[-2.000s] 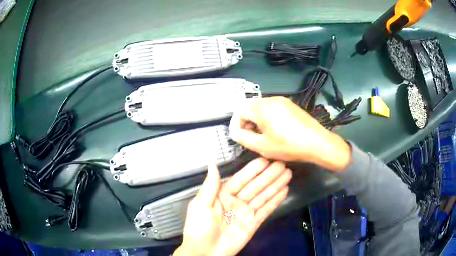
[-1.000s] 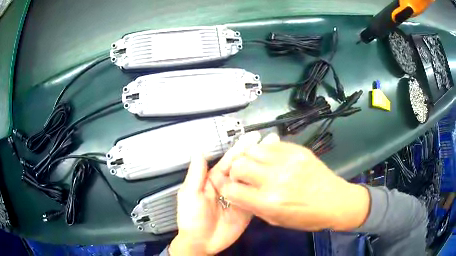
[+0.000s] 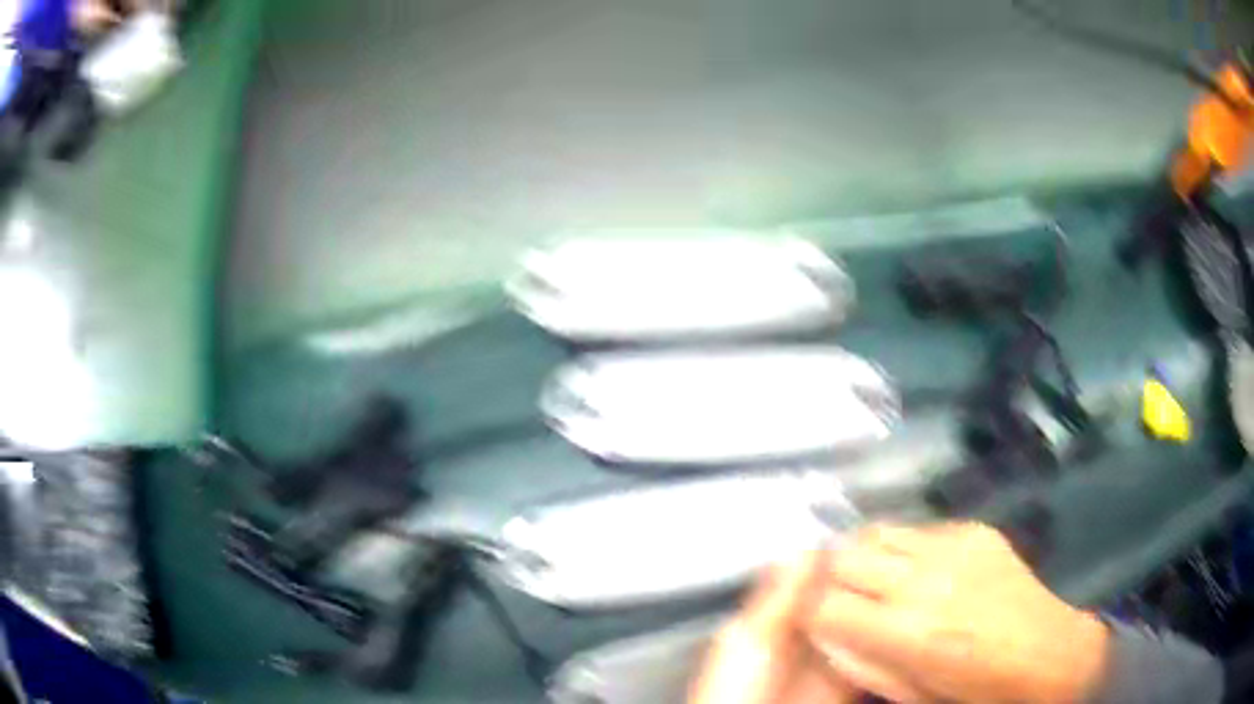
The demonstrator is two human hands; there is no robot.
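Observation:
The frame is strongly blurred. Three whitish power supply units lie one below another on the dark-green bench, and part of another power supply unit shows at the bottom edge. My right hand is at the near right end of the third unit, bent over my left hand. My left hand is cut off by the bottom edge, and its palm is mostly hidden behind my right hand. Whether either hand holds small screws cannot be seen.
Black cable bundles lie left and right of the units. A yellow hand tool lies at right. An orange screwdriver and dark bowl are at upper right. A parts tray is at lower left.
The view has swung left and up, so the units and both hands sit lower and further right. The left tray shows more, and the picture has blurred. The hands remain close together.

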